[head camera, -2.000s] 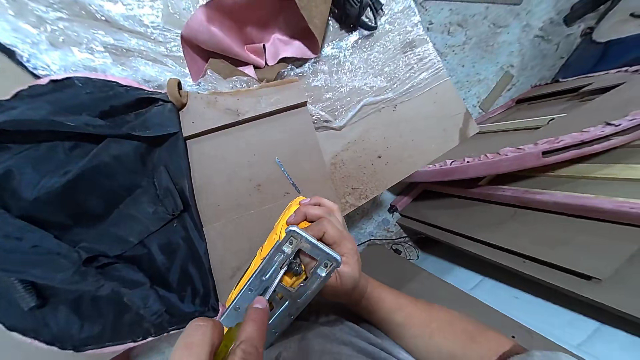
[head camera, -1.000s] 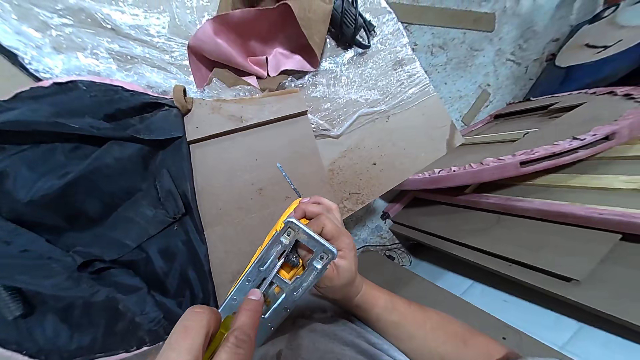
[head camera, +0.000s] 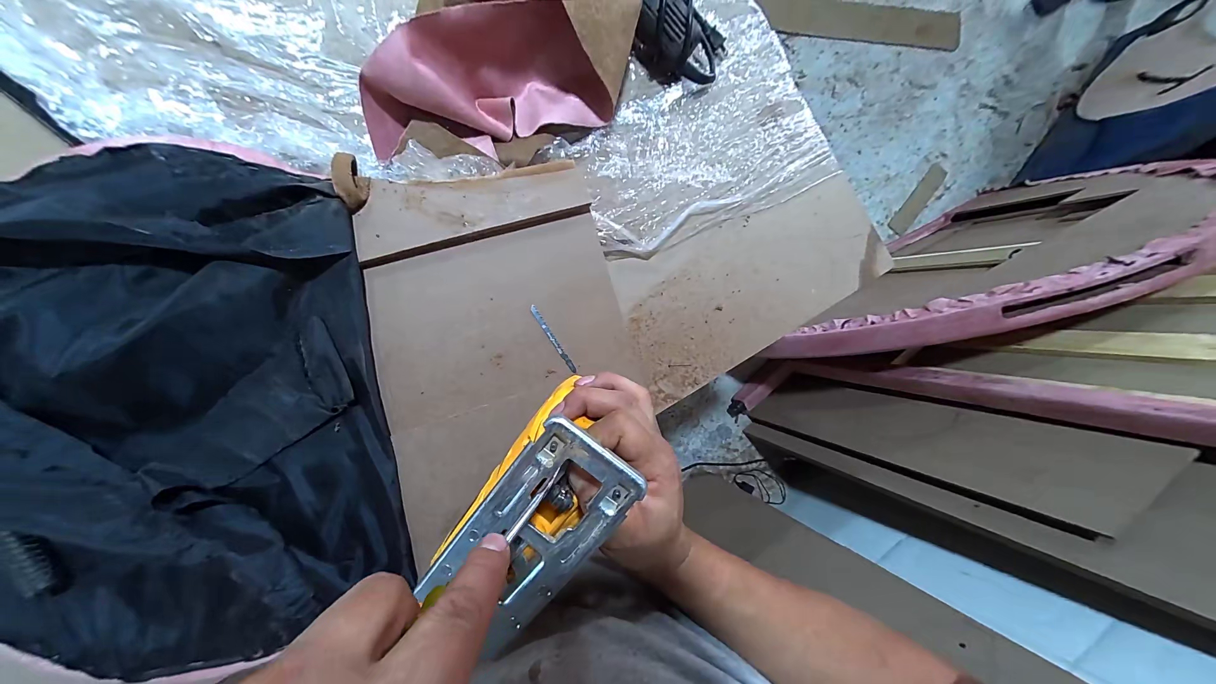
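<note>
A yellow jigsaw (head camera: 503,456) is held with its metal base plate (head camera: 475,551) turned up. My right hand (head camera: 636,465) is wrapped around the tool near the front of the plate. In my left hand (head camera: 408,617) is a screwdriver, its handle mostly hidden and showing a little yellow-green; the index finger lies along its thin metal shaft (head camera: 532,508). The shaft reaches into the opening in the base plate, by the blade clamp (head camera: 562,498); its tip is hard to make out. A loose jigsaw blade (head camera: 554,339) lies on the brown board just beyond the tool.
Black fabric (head camera: 180,380) with pink edging covers the left side. Pink upholstery material (head camera: 484,71), a black corded object (head camera: 674,38) and clear plastic film (head camera: 741,114) lie beyond. Pink-edged wooden frames (head camera: 997,389) stand at the right. Sawdust (head camera: 698,328) speckles the board.
</note>
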